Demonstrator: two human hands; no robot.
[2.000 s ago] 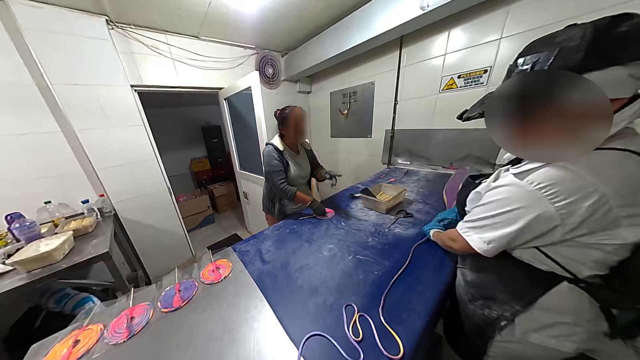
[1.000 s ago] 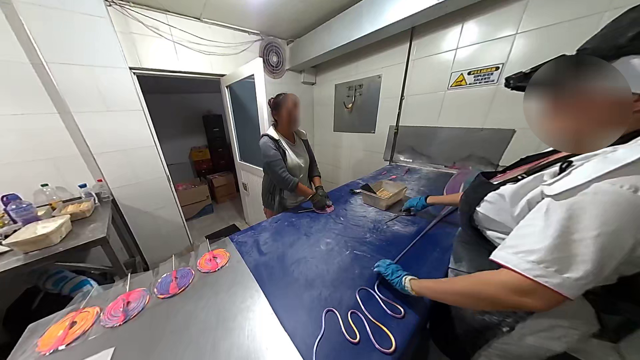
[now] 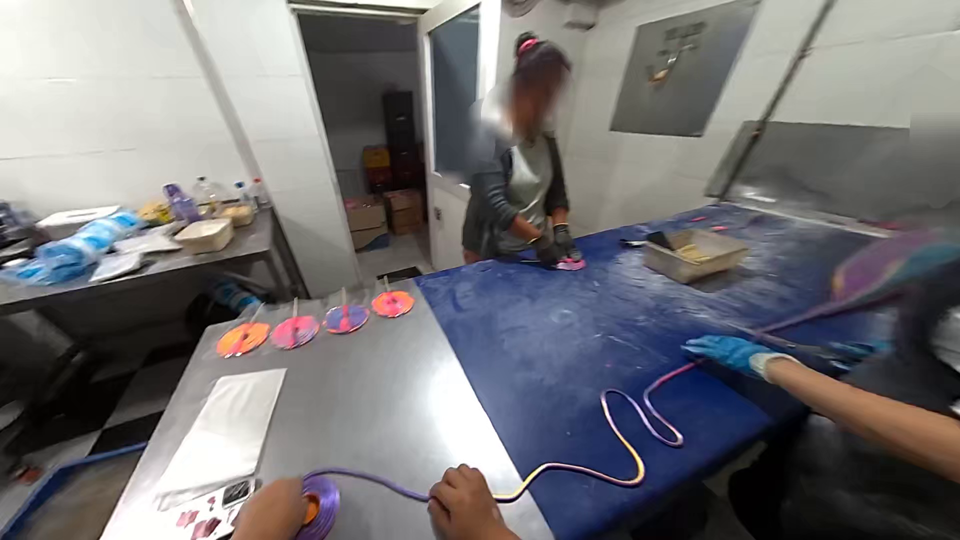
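At the bottom of the head view, my left hand point(image 3: 271, 511) grips a coiled purple candy spiral point(image 3: 324, 506) with an orange centre. My right hand point(image 3: 463, 501) rests on the candy rope point(image 3: 555, 466), fingers curled over it. From the spiral the rope runs across the steel table point(image 3: 360, 405), then winds in loops over the blue mat point(image 3: 555, 360) to a co-worker's blue-gloved hand point(image 3: 727, 354). Several finished spiral lollipops, such as an orange one point(image 3: 243, 339) and a purple one point(image 3: 346, 319), lie in a row at the table's far left edge.
Clear bags point(image 3: 225, 427) and printed labels point(image 3: 206, 517) lie left of my hands. A co-worker point(image 3: 525, 180) handles a pink spiral point(image 3: 570, 264) across the mat. A plastic tub point(image 3: 694, 255) stands on the mat. A side table point(image 3: 165, 251) at left holds bottles and containers.
My two hands have come into view at the bottom, with the spiral and the rope's end. The rope now reaches onto the steel table. The view has tilted down and left.
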